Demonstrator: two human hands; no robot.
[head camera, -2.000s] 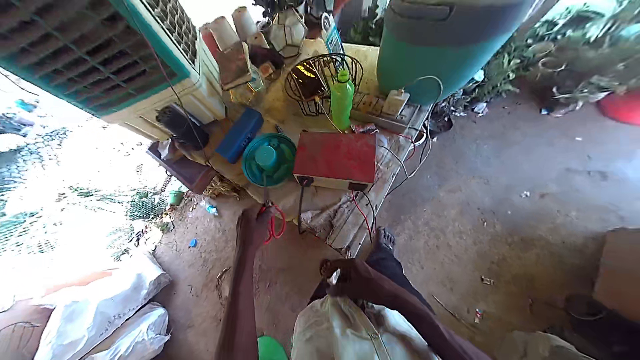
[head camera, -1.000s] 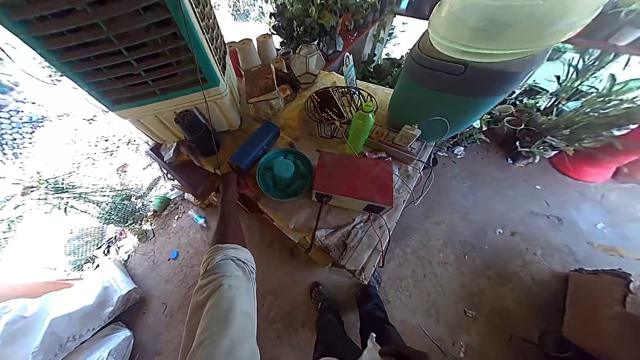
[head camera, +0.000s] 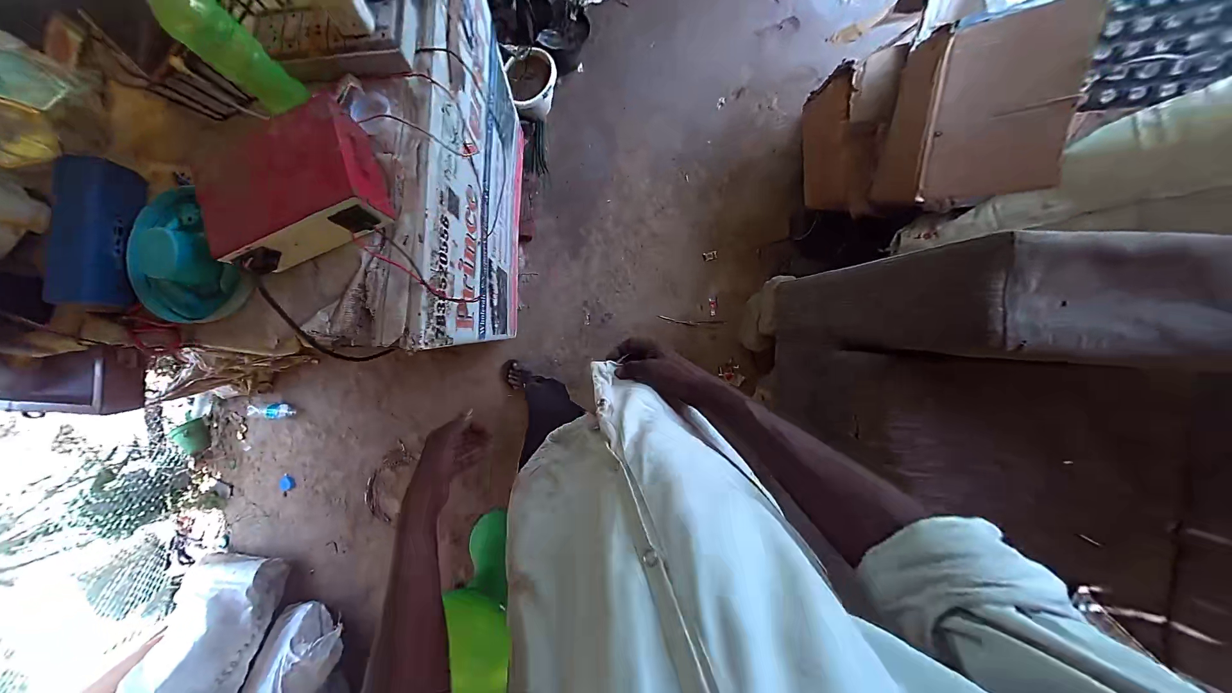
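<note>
My left hand hangs over the dirt floor, fingers loosely curled and apart, with nothing seen in it. My right hand is bent in at the lower front edge of the pale shirt; whether it grips the cloth or something small is hidden. Up and left of both hands, on a cluttered table, a red metal box with wires and a dark cable stands beside a teal bowl and a blue cylindrical object. Something thin and red lies by the bowl's near side.
A green bottle lies across the view by a wire basket. Cardboard boxes stand at the upper right above a long brown padded piece. White sacks are at lower left, and a green plastic seat shows behind my left forearm.
My left hand held a red cord-like or handled thing two seconds ago, reached to the table beside the bowl, and is now back, empty. The view has swung right.
</note>
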